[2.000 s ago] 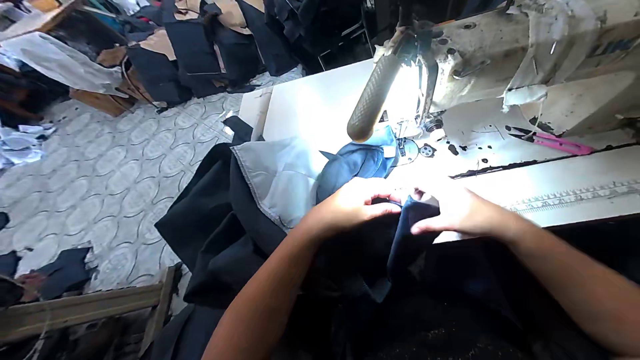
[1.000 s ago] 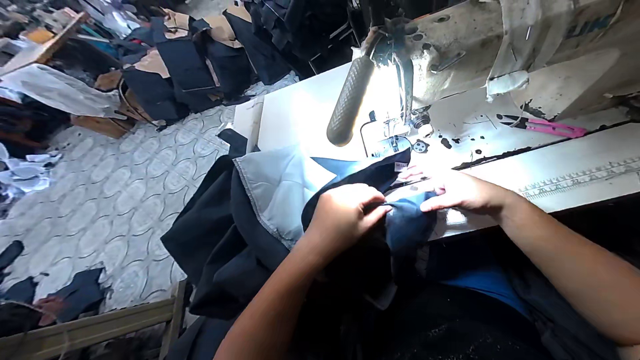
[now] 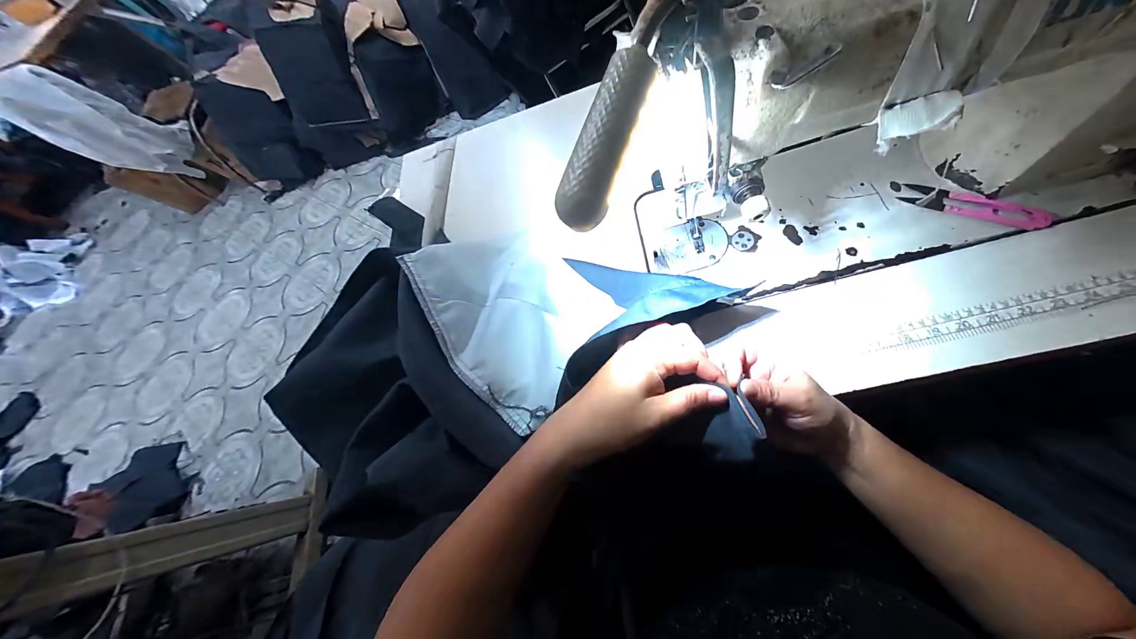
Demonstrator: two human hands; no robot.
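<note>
Dark fabric (image 3: 732,430) is pinched between my two hands at the table's front edge. My left hand (image 3: 657,382) grips it with thumb and fingers from the left. From the right, my right hand (image 3: 785,399) holds its edge, fingertips nearly touching those of the left. A blue-lit flap of the cloth (image 3: 657,293) lies on the table just beyond. Pale lining (image 3: 488,319) with a stitched edge spreads to the left, joined by folds of black cloth (image 3: 355,382) hanging off the table. The sewing machine's needle and presser foot (image 3: 697,235) stand behind the hands, with no cloth under them.
A textured grey handle (image 3: 608,138) hangs beside the brightly lit needle area. Pink thread snips (image 3: 985,209) lie at the right, behind a measuring scale (image 3: 1021,311) on the table. Dark cut pieces (image 3: 311,71) are heaped at the back left. A wooden bar (image 3: 160,541) crosses the lower left.
Both hands still hold the dark fabric, whose held edge has been shifted between the fingers. The blue-lit flap now lies spread out beyond the hands, where dark cloth stood raised one second ago.
</note>
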